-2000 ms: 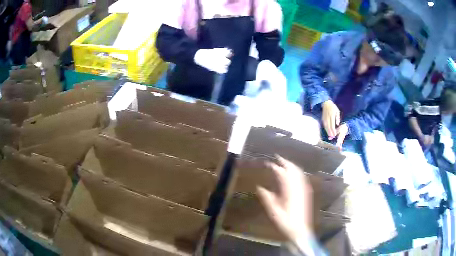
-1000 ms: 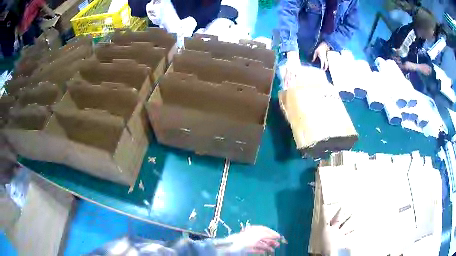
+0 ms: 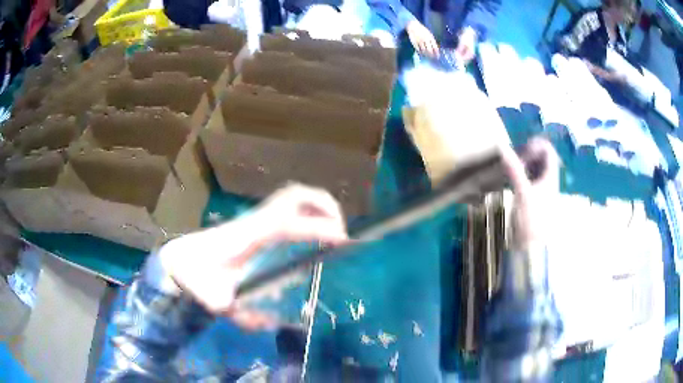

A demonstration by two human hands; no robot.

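Note:
A carton blank (image 3: 419, 212), seen nearly edge-on and blurred, is held above the table between my two hands. My left hand (image 3: 255, 243) grips its left part, with the fingers over the top edge. My right hand (image 3: 530, 179) grips its right end. The blank slants up from left to right. The blank stack (image 3: 606, 277) lies on the right, partly behind my right forearm. Erected cartons (image 3: 292, 157) stand open in rows at the left and back.
The green table (image 3: 382, 314) has scraps near a narrow seam. A wrapped bundle (image 3: 427, 138) lies beyond the blank. White tubes (image 3: 517, 82) lie at the back right, near other workers' hands. A large open carton (image 3: 60, 314) is at lower left, a yellow crate (image 3: 131, 24) at upper left.
A blank has come up from the stack into both hands. My left hand has moved up and left from the front edge; my right has risen from the stack. The view has shifted slightly.

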